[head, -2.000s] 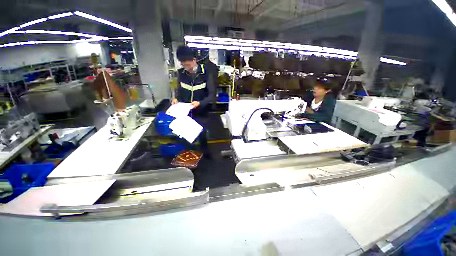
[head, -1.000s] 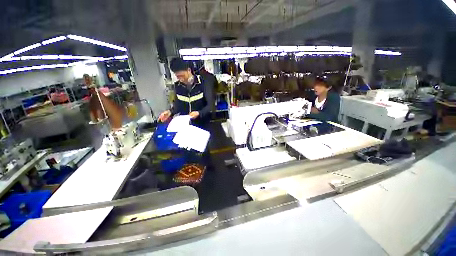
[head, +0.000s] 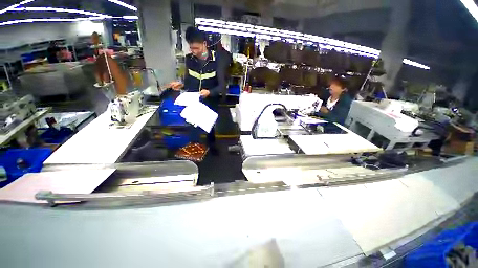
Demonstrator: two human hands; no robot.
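Note:
Neither of my hands can be made out. The long white surface [head: 157,230] runs across the bottom, nearest to me. A small, pale beige, blurred shape [head: 266,254] shows at the bottom edge, right of the middle. I cannot tell whether it is a piece of material or part of a hand. A large pale cream panel [head: 395,209] lies flat on the right part of the surface.
A blue crate [head: 437,245] with grey-brown pieces is at the lower right. A metal rail [head: 131,194] edges the surface. Beyond stand sewing machines [head: 126,107], a person [head: 202,73] holding white sheets [head: 199,115], and a person seated [head: 335,104] at a large white machine.
The view has tilted down, so the workshop sits higher in the picture and more of the white surface shows. The beige shape has entered at the bottom. The standing person's raised hand has moved.

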